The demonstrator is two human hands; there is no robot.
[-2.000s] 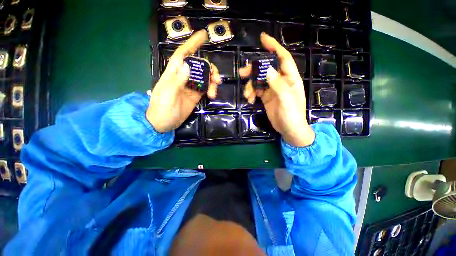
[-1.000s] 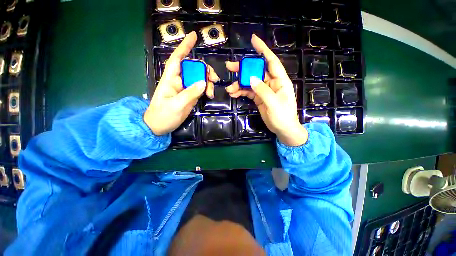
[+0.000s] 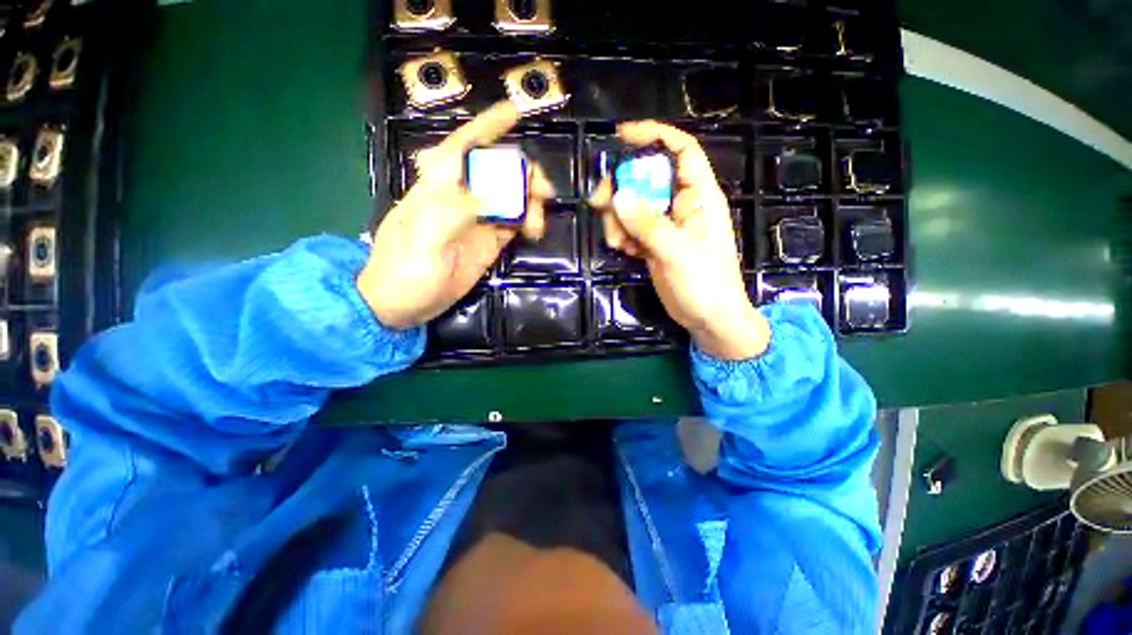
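Observation:
My left hand (image 3: 437, 242) holds a smartwatch unit (image 3: 498, 184) by its edges, its display lit white and facing up. My right hand (image 3: 684, 248) holds a second smartwatch unit (image 3: 644, 182), its display lit light blue and partly white, blurred, with my thumb at its lower edge. Both hands are bare and hover over the black working tray (image 3: 543, 315). In its upper left pockets lie gold watch cases (image 3: 535, 84), back up. Dark watch units (image 3: 797, 238) sit in pockets at the tray's right side. The fingers behind both held units are partly hidden.
A full tray (image 3: 77, 267) with rows of gold units stands at the far left on the green mat (image 3: 236, 137). A pale strip (image 3: 993, 93) curves along the upper right. A small fan (image 3: 1104, 486) and another black tray (image 3: 1012, 573) are at the lower right.
Both displays showed text, then plain blue; the left one is now white, the right one light blue and white. My left thumb has come off its screen. Both hands keep hold of their units.

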